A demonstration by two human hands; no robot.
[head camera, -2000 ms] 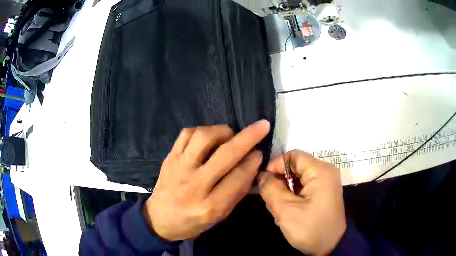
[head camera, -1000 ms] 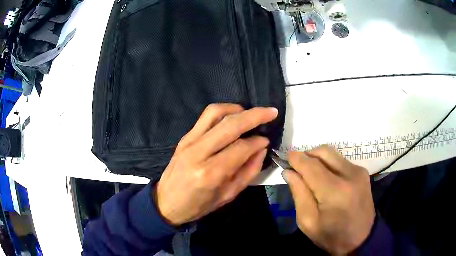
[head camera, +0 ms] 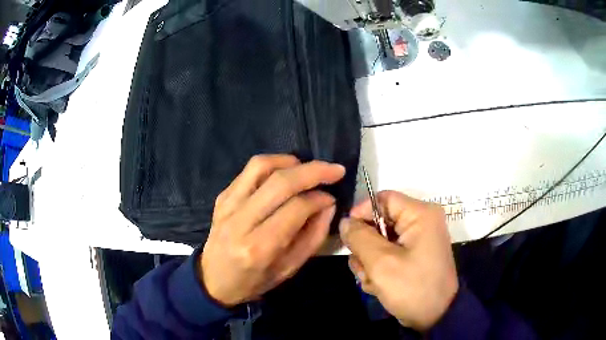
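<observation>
A black mesh bag panel (head camera: 219, 106) lies on the white table, left of the sewing machine's needle area (head camera: 389, 50). My left hand (head camera: 269, 229) lies on the panel's lower right corner, fingers spread, thumb side at the edge; it holds the corner. My right hand (head camera: 402, 255) holds thread snips (head camera: 373, 199), blades pointing up and away, beside the panel's right edge. My right thumb and fingertip are close together at the corner; whether they pinch a thread is too small to tell.
A black cord (head camera: 478, 110) runs across the table (head camera: 465, 149), and another dark cord crosses the printed ruler scale (head camera: 525, 199) at the right. Grey and black fabric pieces (head camera: 56, 63) lie at the far left, above a blue crate (head camera: 16, 133). A small black device (head camera: 14, 201) is at the left.
Since one second ago my right hand has moved left, and the snips have turned from the corner to point upward. The panel and my left hand sit slightly further left in view.
</observation>
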